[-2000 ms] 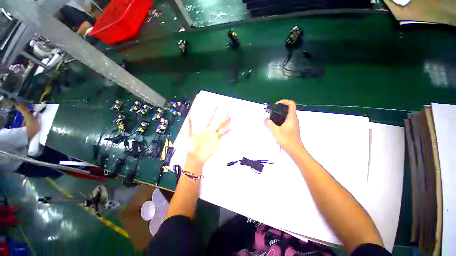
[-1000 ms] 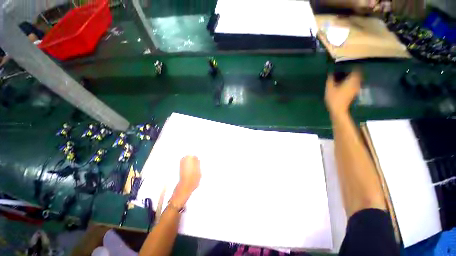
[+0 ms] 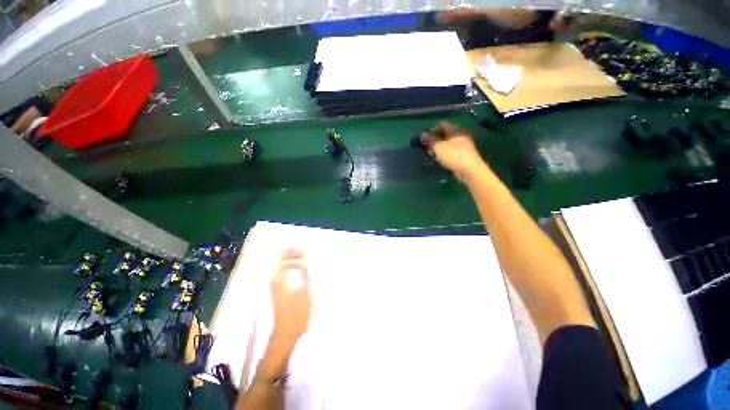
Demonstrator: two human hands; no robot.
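Note:
My left hand (image 3: 292, 300) is over the white sheet (image 3: 400, 320), blurred, fingers curled in, with nothing seen in it. My right hand (image 3: 450, 150) is stretched out over the green belt (image 3: 280, 192). Its fingertips are at a small dark thing (image 3: 418, 142); blur hides what it is and whether the fingers grip it. Two circuit boards lie apart on the belt: one near the middle with a black cord (image 3: 334, 142), one further left (image 3: 249, 149).
Several yellow-specked boards with black cords (image 3: 140, 303) lie at left beside a grey metal bar (image 3: 104, 200). A red bin (image 3: 104, 104) is upper left. A sheet-topped black stack (image 3: 392, 64) and cardboard (image 3: 552, 76) are at the far side. Black trays (image 3: 680, 232) and a white sheet (image 3: 632, 288) are at right.
The view has shifted. My right hand has moved left along the belt to where the third board lay. The corded bundle on the white sheet two seconds ago is gone; my left hand, spread then, is curled.

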